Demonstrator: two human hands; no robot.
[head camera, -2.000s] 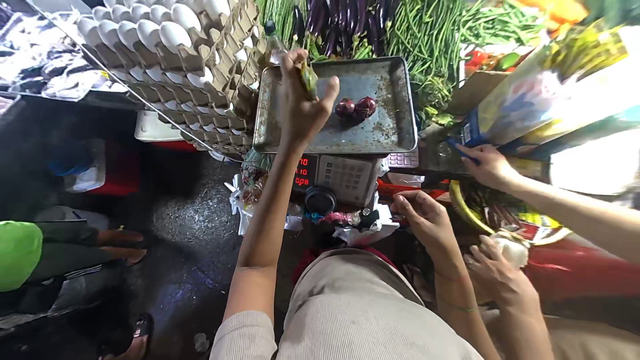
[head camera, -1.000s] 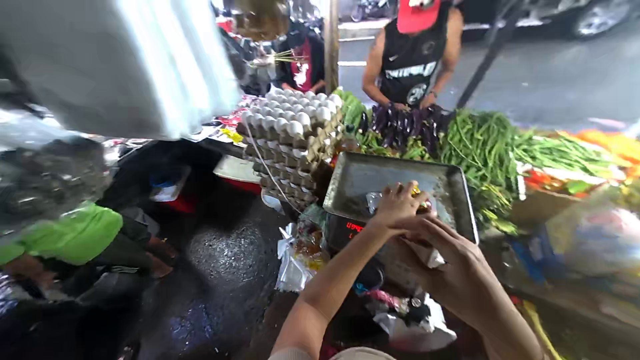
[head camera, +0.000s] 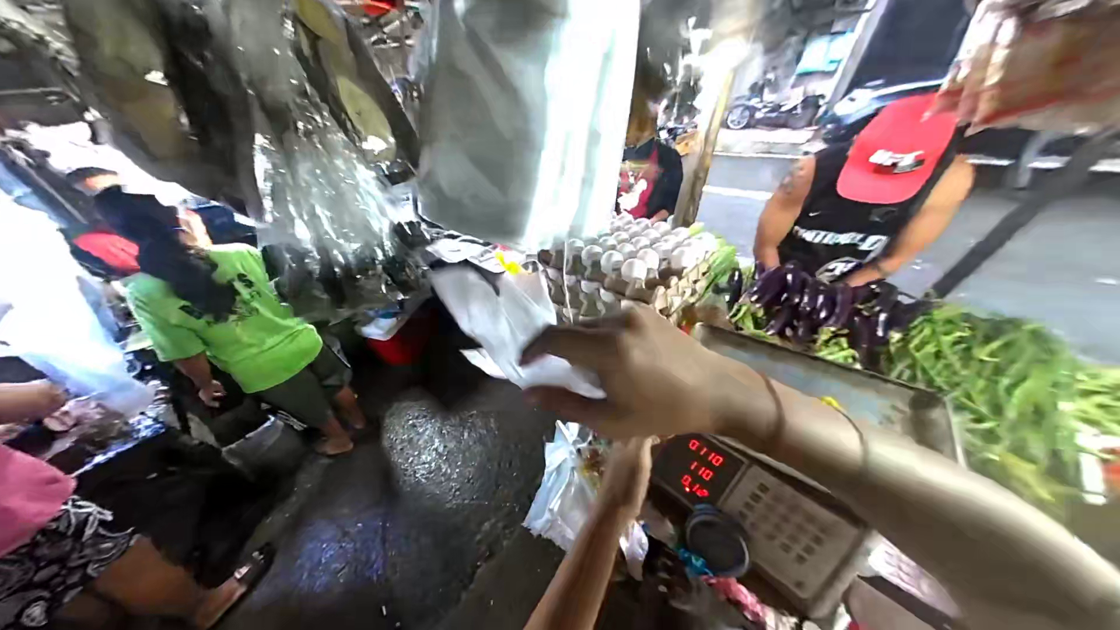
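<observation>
My right hand (head camera: 626, 372) reaches in from the right and grips a thin white plastic bag (head camera: 503, 319) between its thumb and fingers, with the bag stretching up and left. Below its wrist, my left hand (head camera: 632, 459) comes up from the bottom edge, fingers partly hidden, so its hold cannot be told. A digital scale (head camera: 774, 516) with lit red digits lies just right of my left hand. The metal tray (head camera: 840, 385) on it is partly covered by my right forearm.
Stacked egg trays (head camera: 639, 262) stand behind my hands. Eggplants (head camera: 796, 302) and green vegetables (head camera: 980, 385) lie beyond the tray. White plastic bags (head camera: 525, 114) hang above. A person in a red cap (head camera: 901, 149) faces the stall; another in green (head camera: 245, 315) stands left.
Both hands have moved from over the tray to its left side. My right hand now has a white plastic bag. The view has swung up and left.
</observation>
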